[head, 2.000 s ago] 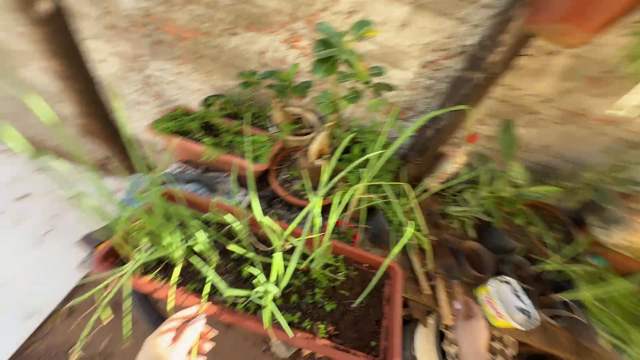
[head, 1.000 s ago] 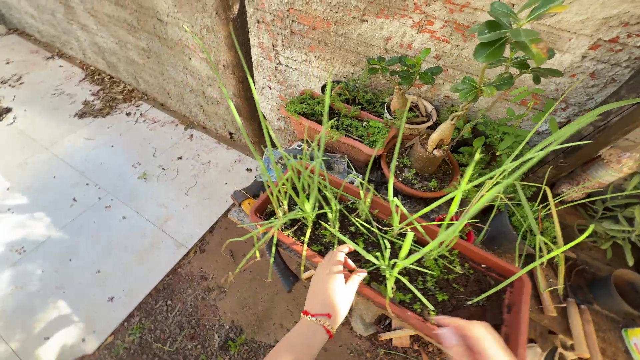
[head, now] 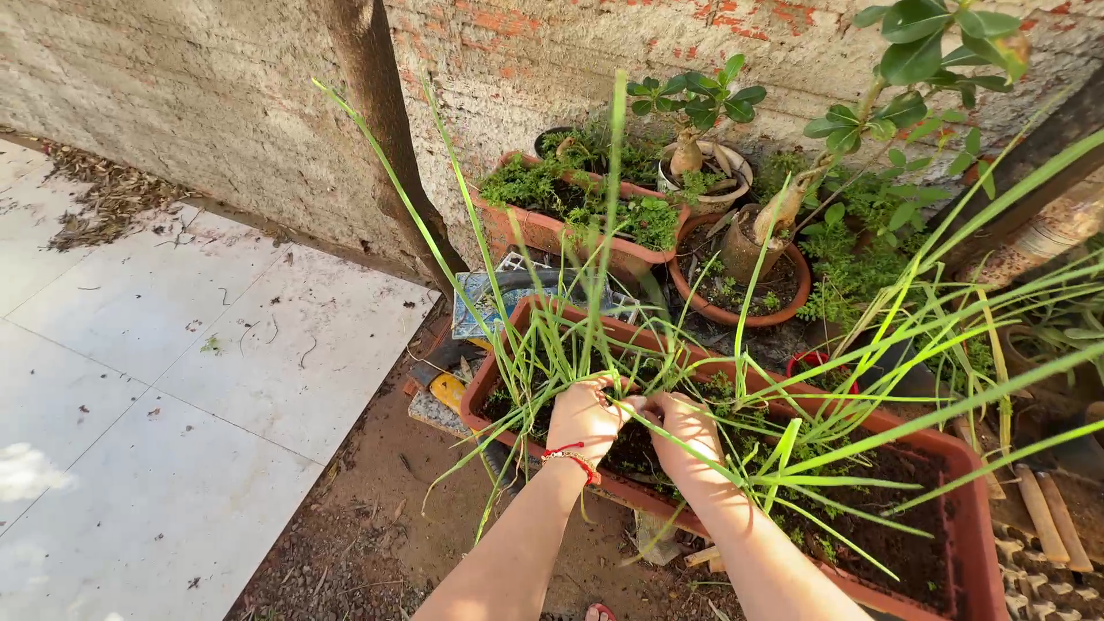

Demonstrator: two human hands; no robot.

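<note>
A long terracotta-coloured planter box [head: 970, 517] holds dark soil, small weeds and long green onion-like leaves [head: 526, 354]. My left hand [head: 591, 418], with red and gold bracelets at the wrist, reaches over the planter's near rim, its fingers bent among the leaves. Close beside it, my right hand [head: 686, 431] is over the soil, fingertips curled toward those of the left. The fingertips of both hands are partly hidden by leaves and by the hands themselves, so what they pinch cannot be made out.
Behind stand a smaller planter [head: 552, 228] and a round pot [head: 750, 315] with a thick-stemmed plant. A tree trunk [head: 379, 112] leans by the rough wall. A yellow-and-black tool handle [head: 448, 391] lies at the planter's left end. Pale tiles [head: 216, 414] cover the left ground.
My right hand has moved from the planter's near rim to a place over the soil, close beside my left hand. The view has shifted.
</note>
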